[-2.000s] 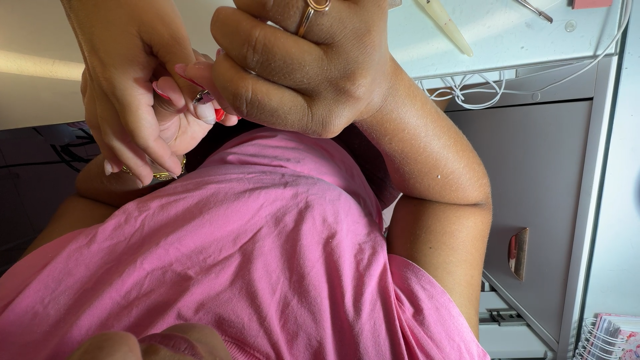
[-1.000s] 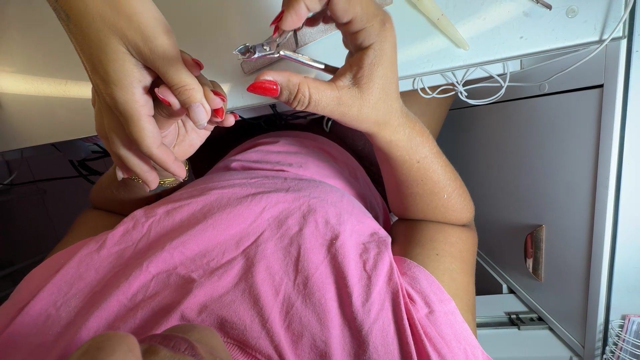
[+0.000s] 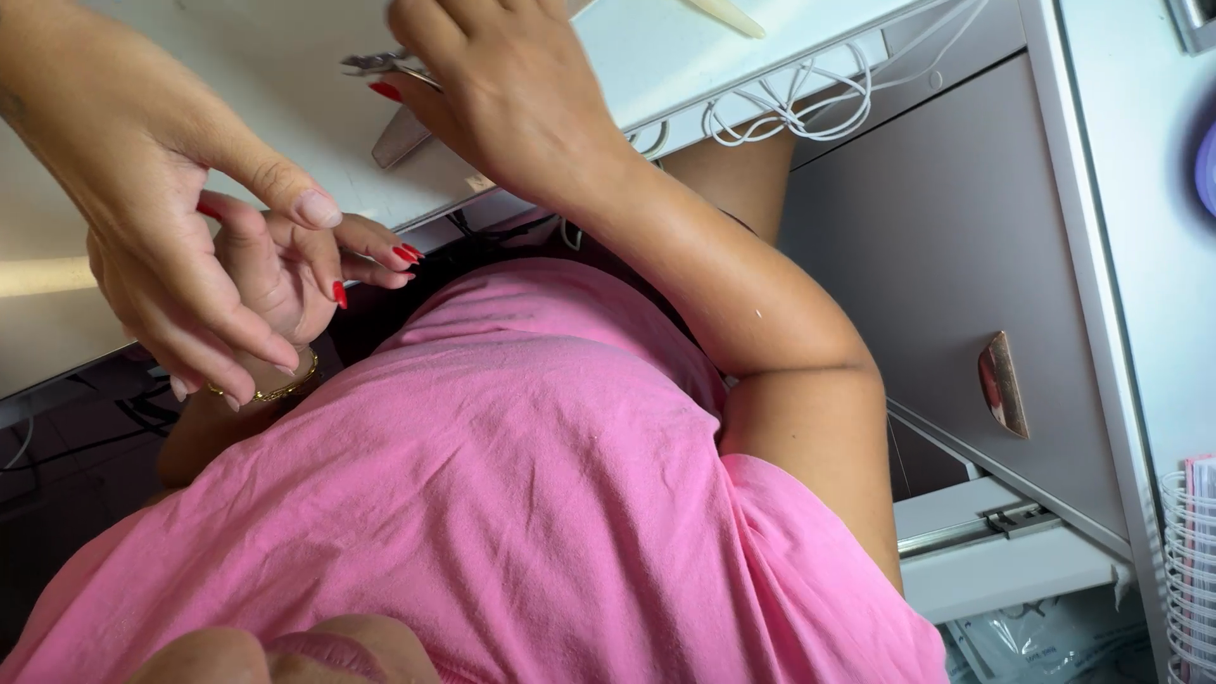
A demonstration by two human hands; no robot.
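Observation:
My right hand (image 3: 518,104), its back toward the camera, holds metal cuticle nippers (image 3: 380,65) over the white tabletop, their jaws pointing left. My left hand (image 3: 290,275), red-nailed and with a gold bracelet (image 3: 285,391) at its wrist, is palm up with its fingers loosely apart and nothing in them. Another person's hand (image 3: 180,228), with unpainted nails, reaches down from the upper left and hangs over my left palm, covering part of it. A gray, flat-sided object (image 3: 399,138) lies on the tabletop below the nippers.
The white tabletop (image 3: 313,152) crosses the upper left, with a pale pointed tool (image 3: 727,14) near its edge. A looped white cable (image 3: 798,104) hangs there. At right are a gray cabinet front (image 3: 931,256) with a copper-toned handle (image 3: 1003,385), a drawer rail (image 3: 969,532) and a spiral notebook (image 3: 1192,570).
My right hand has moved away from the other person's fingers with the nippers, and its back now faces the camera. My left fingers have spread apart from that person's hand.

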